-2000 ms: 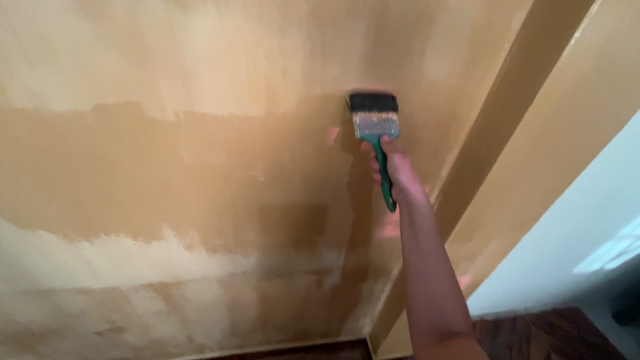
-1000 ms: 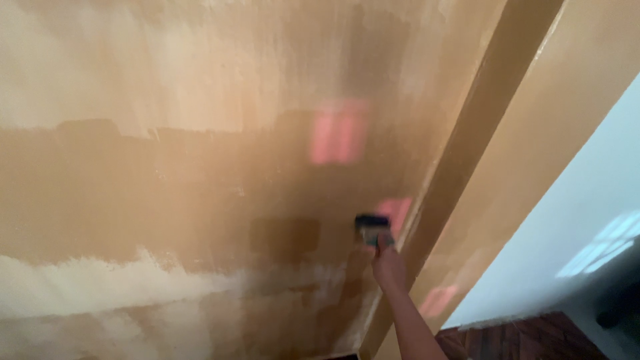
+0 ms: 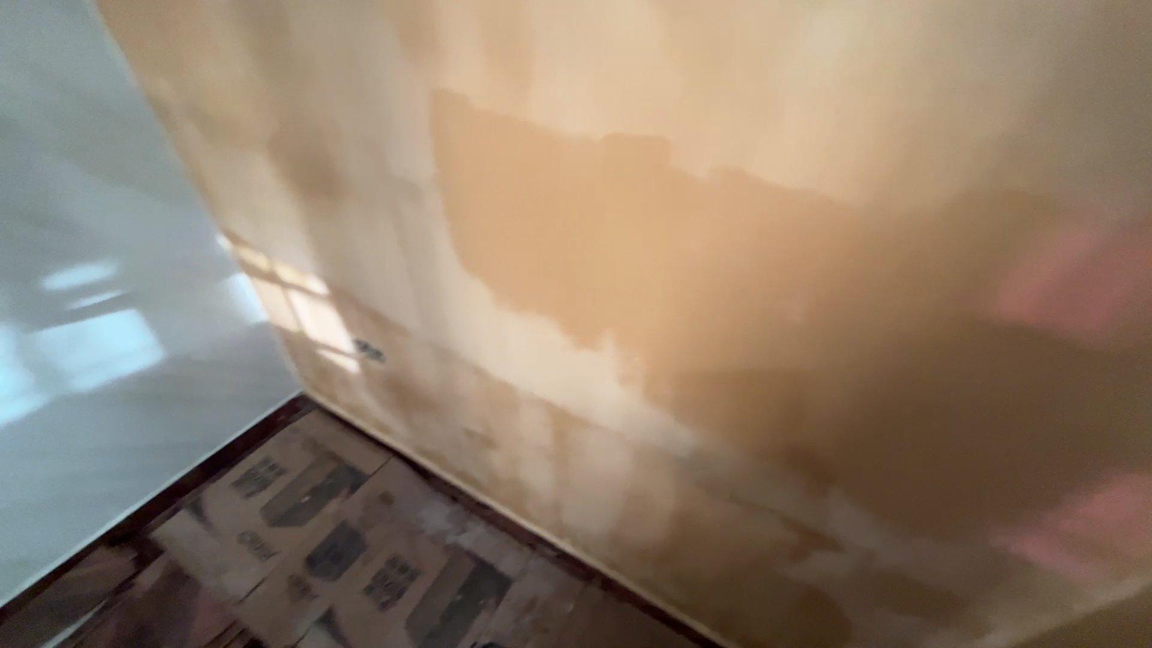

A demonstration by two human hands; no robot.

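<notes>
The wall (image 3: 720, 261) fills most of the head view, with a patch of darker tan paint across its middle and paler, streaky areas above and below it. The patch has ragged edges. Neither my left hand nor my right hand shows now, and the paintbrush is out of view as well. Pinkish patches of light lie on the wall at the right. The picture is blurred.
At the left a pale bluish wall (image 3: 135, 216) meets the tan one in a corner. Printed cardboard sheets (image 3: 351, 540) cover the floor along the dark baseboard (image 3: 504, 513). A small dark fitting (image 3: 369, 350) sits low on the tan wall near the corner.
The right hand with the green-handled paintbrush moved down the wall between the two earlier frames and is now out of sight. The view has swung far left to the corner.
</notes>
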